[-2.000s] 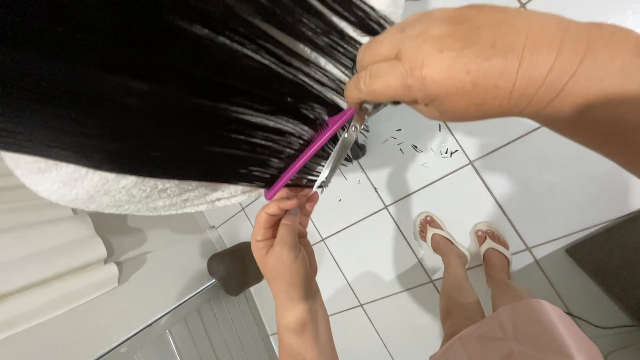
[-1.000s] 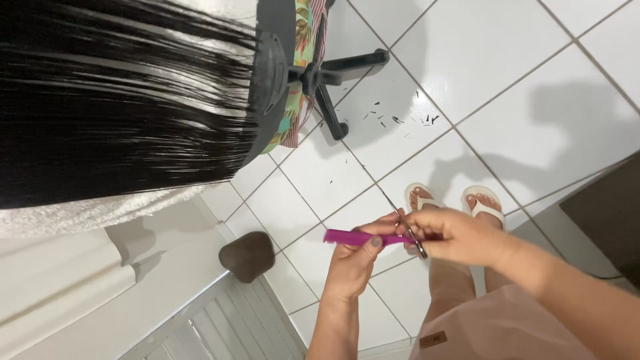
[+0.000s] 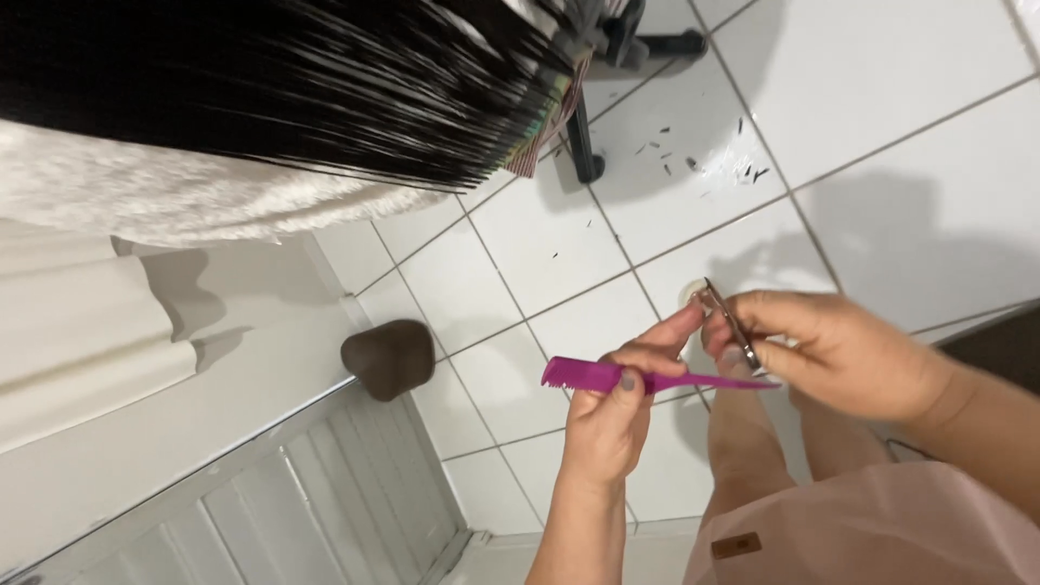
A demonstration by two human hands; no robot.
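My left hand grips a magenta tail comb, its toothed end pointing left and its thin tail reaching right beneath my other hand. A pair of metal hair scissors is in my right hand, close to the fingertips of the left; whether the blades are fully closed is hard to tell. At the upper left, long straight dark hair hangs in separate strands over a white towel. Neither hand touches the hair.
Cut hair bits lie on the white tiled floor. A black chair base stands under the hair ends. Lower left are a brown rounded object, a grey panelled surface and a cream curtain. A dark mat lies at right.
Two seconds ago the comb and scissors were at the hair ends; both hands have since drawn away from the hair. In the last second, the comb and scissors have stayed in my hands.
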